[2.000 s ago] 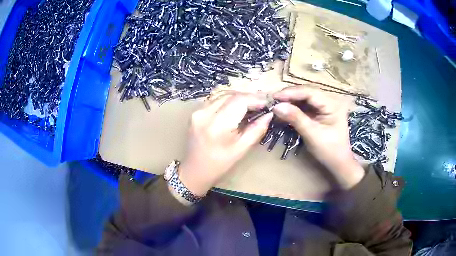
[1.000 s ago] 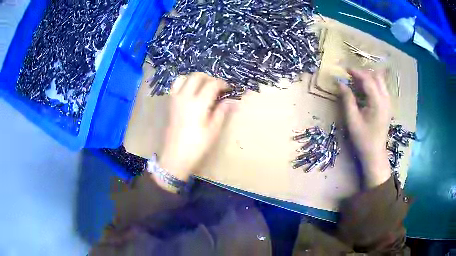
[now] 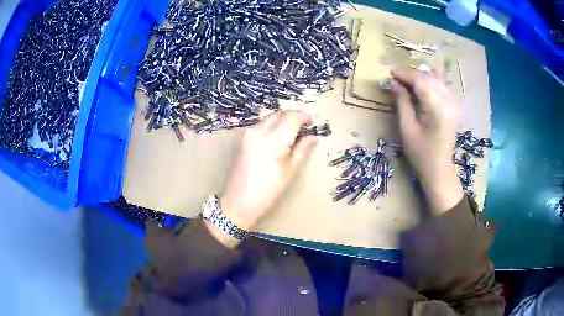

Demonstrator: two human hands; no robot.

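My left hand [image 3: 266, 160] holds a small dark part with a silver end [image 3: 320, 129] between thumb and fingertips, just below the main pile of parts [image 3: 247, 58]. My right hand [image 3: 430, 123] is over the lower part of the cardboard squares [image 3: 371, 58], fingertips pinched at a white blob of paste [image 3: 386, 82]. A thin stick in the fingertips is too small to make out. A second white blob [image 3: 424, 68] lies behind the right fingers. The centre pile of parts [image 3: 363, 174] lies between the hands.
The blue bin [image 3: 105, 123] full of dark parts stands at left. Spare toothpicks [image 3: 411, 44] lie on the squares. The right-hand pile [image 3: 467, 154] is beside the right wrist. A pale round object [image 3: 461, 11] is at the top right.
The hands were together two seconds ago and are now apart. My left hand has moved from the main pile's edge to the right with a part. My right hand stays over the squares.
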